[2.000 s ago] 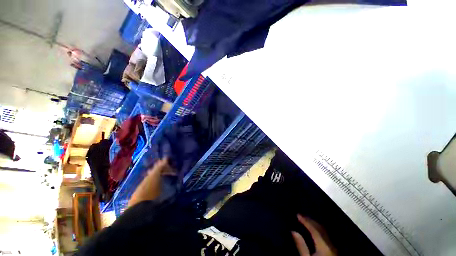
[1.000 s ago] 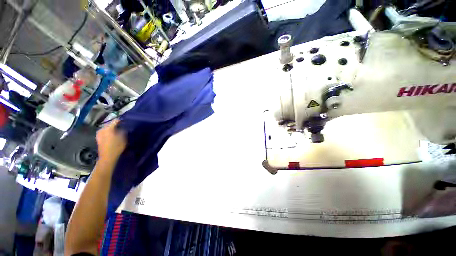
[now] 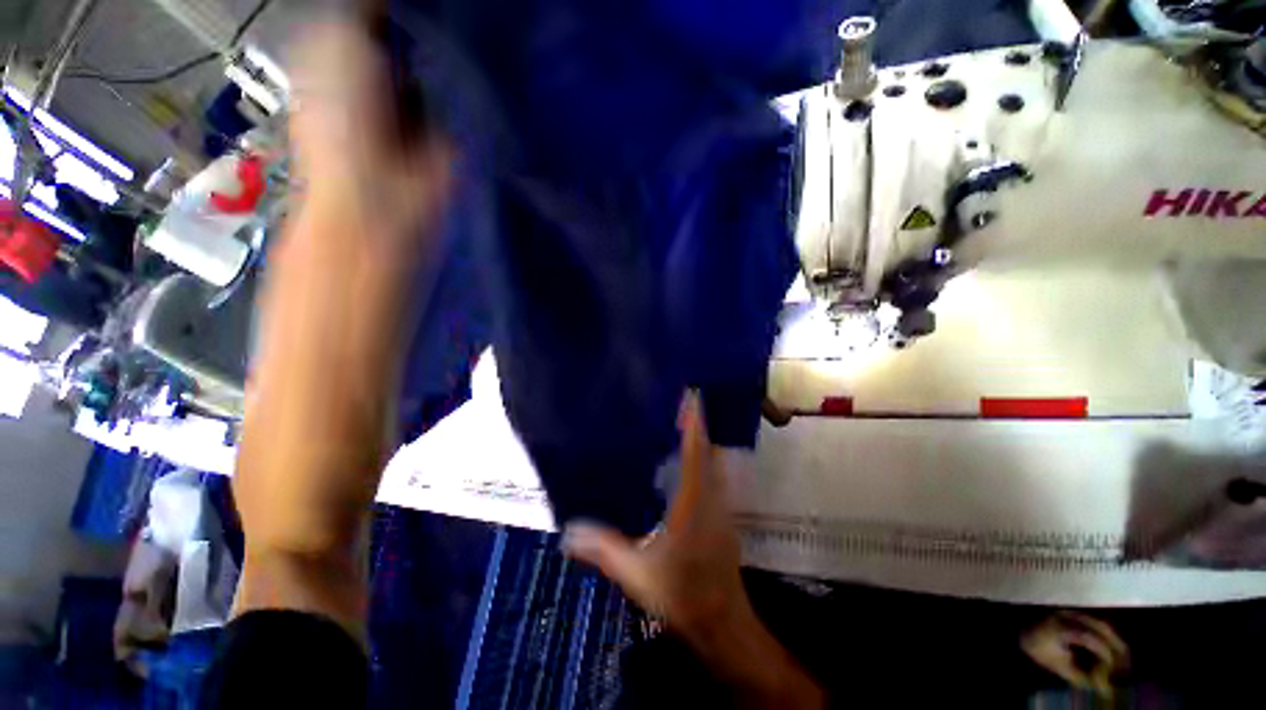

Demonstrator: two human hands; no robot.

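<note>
A large navy garment piece hangs raised in front of me, left of the needle area, and hides part of the table. My left hand is blurred at its upper left, closed on the cloth; its fingertips are hard to see. My right hand is at the cloth's lower edge, thumb and a finger spread; whether it grips the cloth cannot be told. The off-white sewing machine head stands to the right. No cloth shows under its presser foot.
The white table has a printed ruler scale along its front edge and red tape on the bed seam. A blue crate is below the table. Another hand, apparently another person's, shows at lower right. Another machine stands at left.
The navy piece has been lifted off the left of the table and brought right, nearer to me. My left hand has risen with it. My right hand has come into view at its lower edge.
</note>
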